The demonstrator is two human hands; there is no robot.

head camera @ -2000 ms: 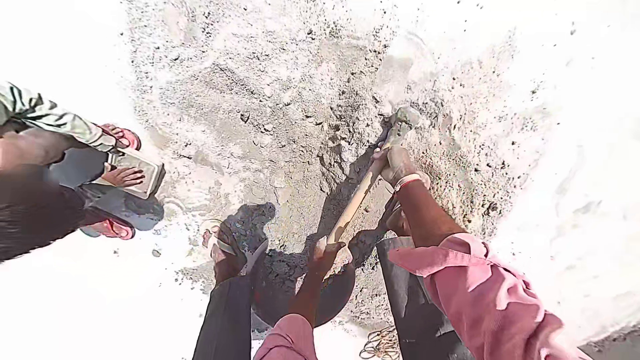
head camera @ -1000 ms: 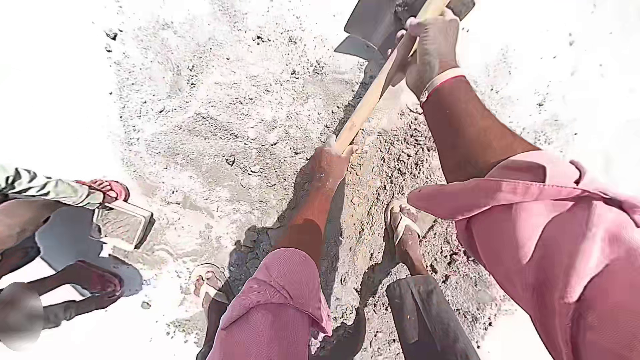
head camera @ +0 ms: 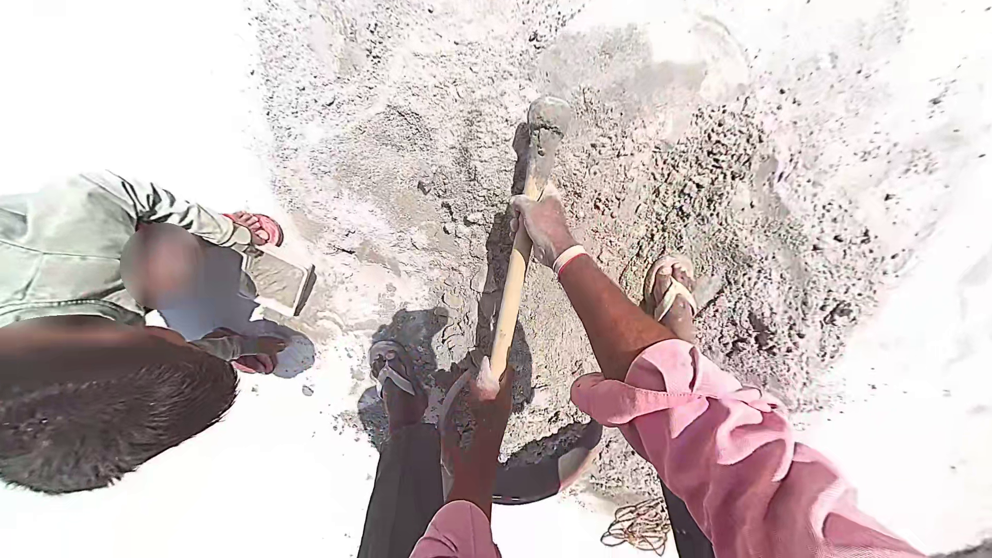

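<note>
A hoe's pale wooden handle [head camera: 508, 310] slants up the middle of the view, between my feet. My left hand [head camera: 487, 387] is closed around its lower part. Farther up, my right hand [head camera: 542, 225] grips it just below the mortar-caked head end [head camera: 548, 116]. The blade is not plainly visible. Grey, crumbly mortar or wet sand [head camera: 589, 310] lies under and around the tool. Below my left hand, a dark round pan [head camera: 542, 477] holds some grey material, partly hidden by my forearm.
At the left a person [head camera: 70, 248] crouches beside a rectangular block or mould [head camera: 280, 280]. My sandalled feet stand on either side of the handle, the left foot [head camera: 394, 372] and the right foot [head camera: 673, 291]. A tangle of cord [head camera: 639, 525] lies right of the pan.
The hoe, raised at the upper right a second ago with its blade showing, is now down over the mortar in front of me. Both hands have come back toward my body with it.
</note>
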